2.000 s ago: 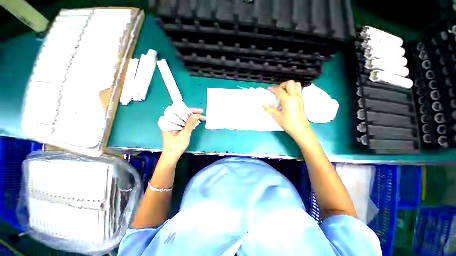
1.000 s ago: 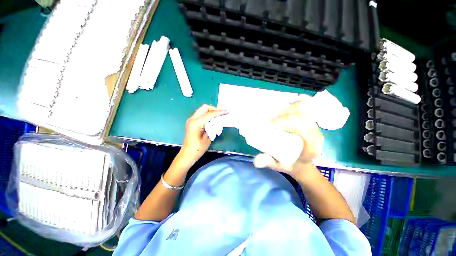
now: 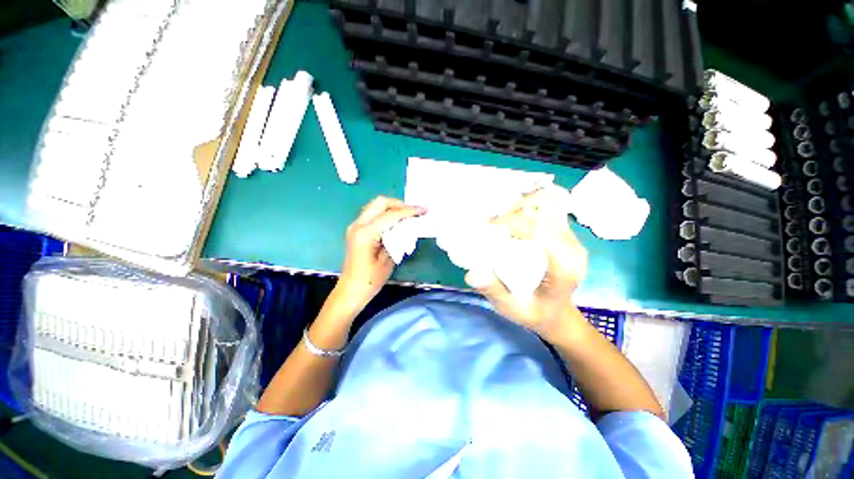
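Note:
My left hand point(image 3: 373, 245) holds a white cloth-like piece point(image 3: 401, 239) at the left side of the white work sheet point(image 3: 440, 176). My right hand point(image 3: 548, 271) is at the sheet's right part, closed around a white wiping cloth point(image 3: 510, 257). The white between my hands is overexposed, so I cannot tell whether a housing is inside the cloth. Another crumpled white wad point(image 3: 611, 204) lies right of the sheet. Several white housings point(image 3: 284, 122) lie loose on the green mat to the left, one apart from the others point(image 3: 335, 137).
A carton tray of housings point(image 3: 117, 131) stands at left, with bagged housings point(image 3: 112, 365) below it. Stacked black trays point(image 3: 506, 89) are at the back. A black slotted tray point(image 3: 735, 234) with several white pieces is at right, beside filled black trays point(image 3: 815, 206). Blue crates point(image 3: 707, 374) are below.
My left hand has let go of a housing, which lies on the mat, and moved right to the sheet. My right hand has moved down toward me and holds the cloth.

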